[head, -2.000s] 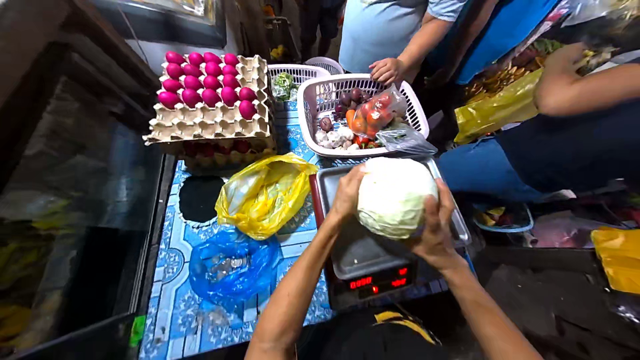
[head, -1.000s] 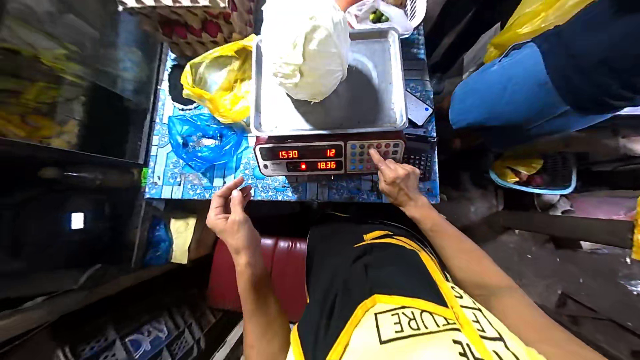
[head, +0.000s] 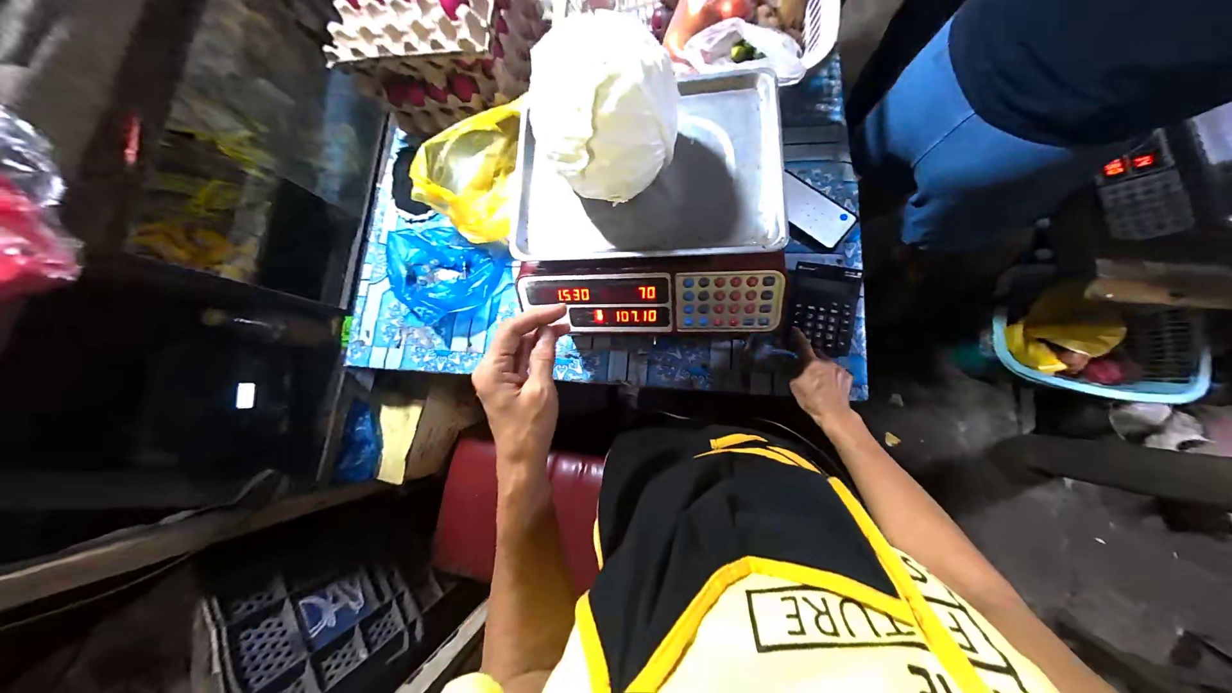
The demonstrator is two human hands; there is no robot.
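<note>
A pale cabbage rests on the metal tray of a digital scale, whose displays are lit red. My left hand is just below the scale's display, fingers loosely bent and holding nothing. Beside the lower left corner of a black calculator is my right hand, its index finger extended; whether it touches the calculator I cannot tell. A phone lies right of the tray.
Left of the scale lie a yellow plastic bag and a blue plastic bag. Egg trays are stacked behind them. A vegetable basket stands behind the scale. A person in jeans is at the right, above a light blue basket.
The cabbage, in both my hands two seconds ago, is on the scale tray. My right hand has moved from the scale's keypad to beside the calculator. The display figures have changed.
</note>
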